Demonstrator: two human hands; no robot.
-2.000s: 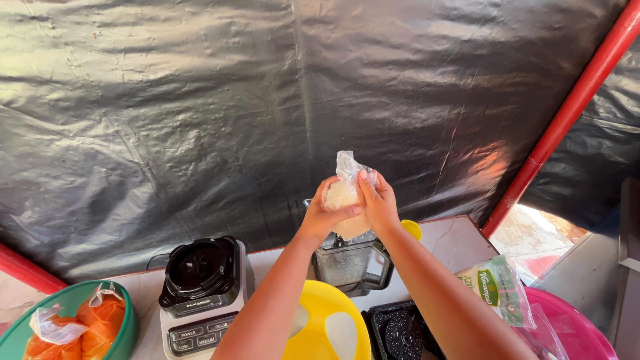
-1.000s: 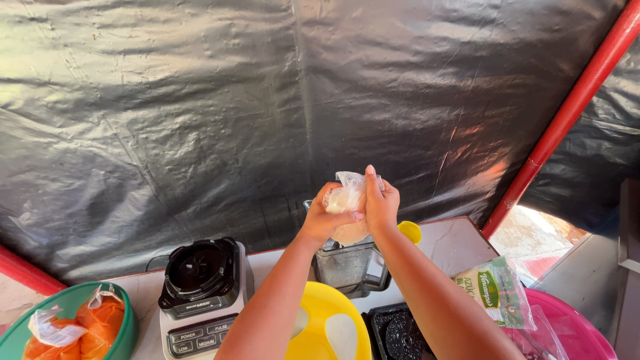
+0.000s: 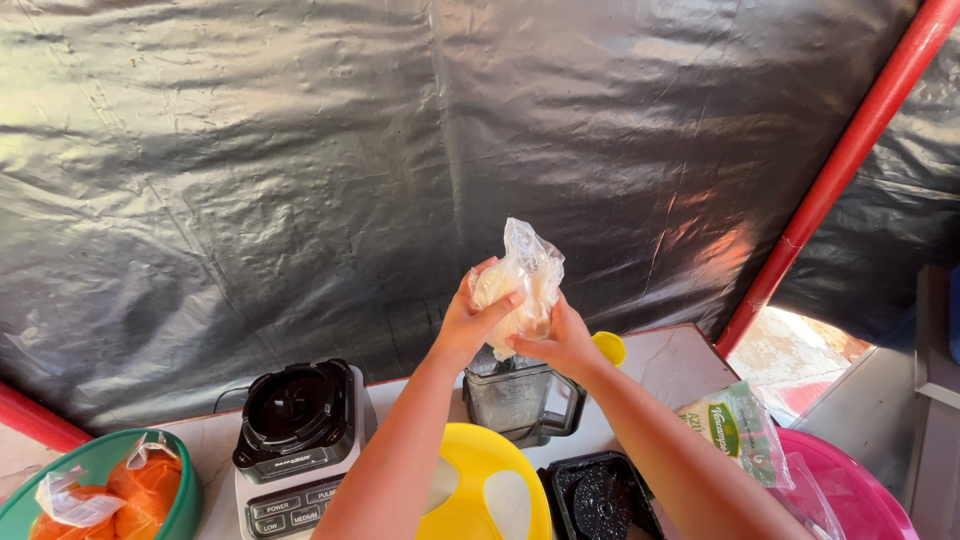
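A clear plastic bag with a pale, soft-looking mass inside [image 3: 519, 289] is held up between my two hands. My left hand [image 3: 474, 315] grips its left side, thumb across the front. On the lower right side, my right hand [image 3: 559, 337] holds it with the thumb in front. Directly beneath stands a clear blender jar [image 3: 510, 397] with a dark handle, its top partly hidden by the bag and hands. Nearer to me lie a yellow bowl [image 3: 469, 450] with white shapes in it and a black, white-speckled square piece, perhaps the jar's lid [image 3: 600, 499].
The blender base [image 3: 300, 420] stands left on the table [image 3: 675, 360]. A green basin [image 3: 191, 487] holds bags of orange contents [image 3: 150, 487]. At right are a printed plastic package [image 3: 739, 431] and a pink basin [image 3: 855, 480]. A yellow cup [image 3: 610, 347] sits behind the jar; black sheeting [image 3: 300, 187] hangs behind.
My hands were closed more tightly around the bag a second ago; now they hold it at its sides, with more of the bag showing between them.
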